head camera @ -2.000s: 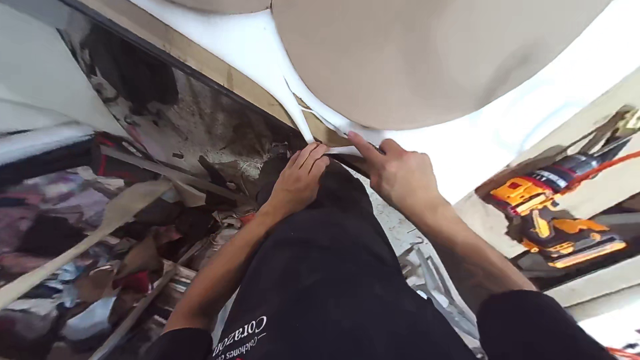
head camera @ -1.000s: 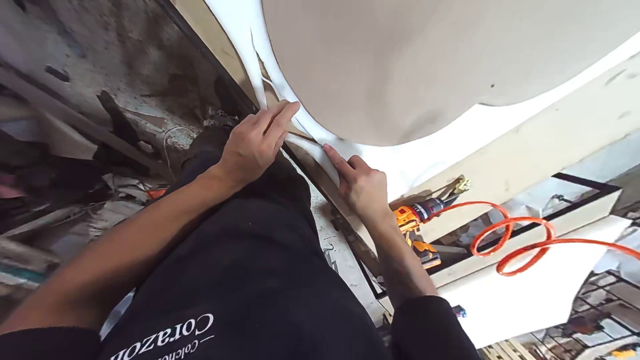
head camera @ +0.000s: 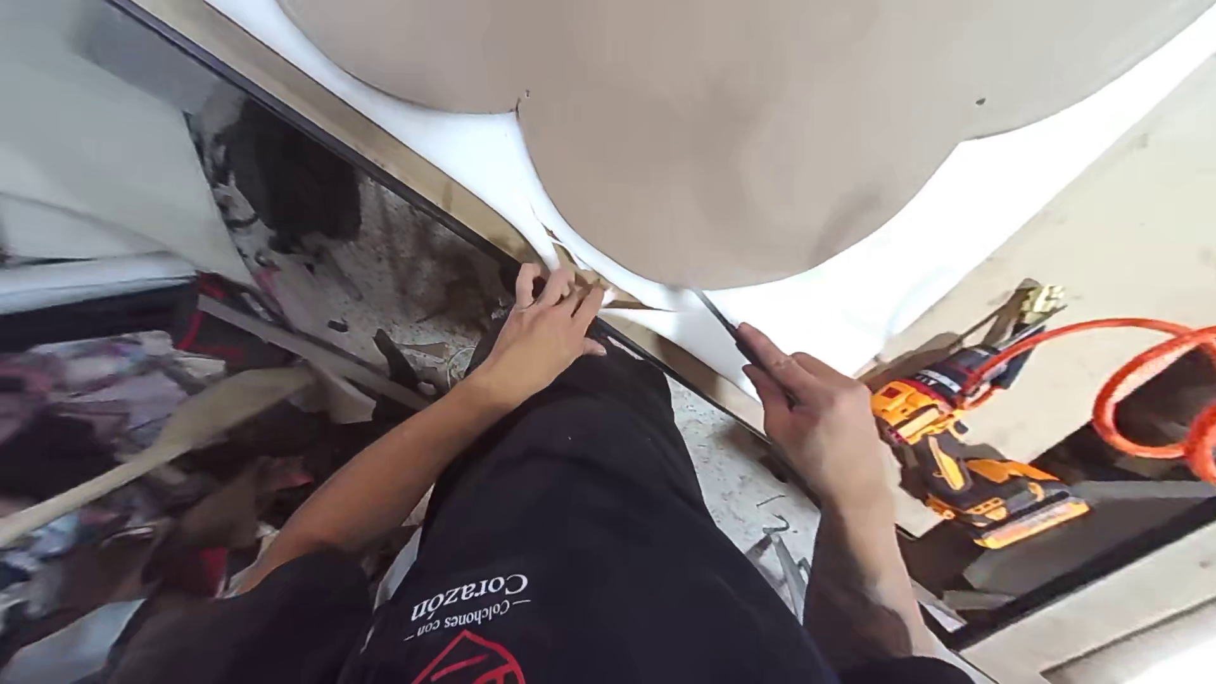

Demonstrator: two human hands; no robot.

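Observation:
A large beige scalloped panel (head camera: pixel 722 152) lies over a white foam sheet (head camera: pixel 836 294) on a bench. Gripped in my right hand (head camera: pixel 817 408) is a slim dark-handled tool (head camera: pixel 736 337), perhaps a knife; its tip lies at the panel's lower rim, on the white foam. My left hand (head camera: pixel 546 328) rests at the bench edge, fingers bent over the edge of the white sheet, where a narrow slit (head camera: pixel 641 306) shows the board beneath. Whether its fingers pinch the foam is hard to tell.
An orange and black cordless drill (head camera: pixel 969 446) lies at the right beside a coiled orange air hose (head camera: pixel 1107 399). Fabric scraps (head camera: pixel 123 408) and a long wooden piece (head camera: pixel 204 413) fill the lower left. The bench's dark edge (head camera: pixel 380 176) runs diagonally.
My right hand has moved away from my left hand, and the dark tool now shows clearly in it. The view has shifted.

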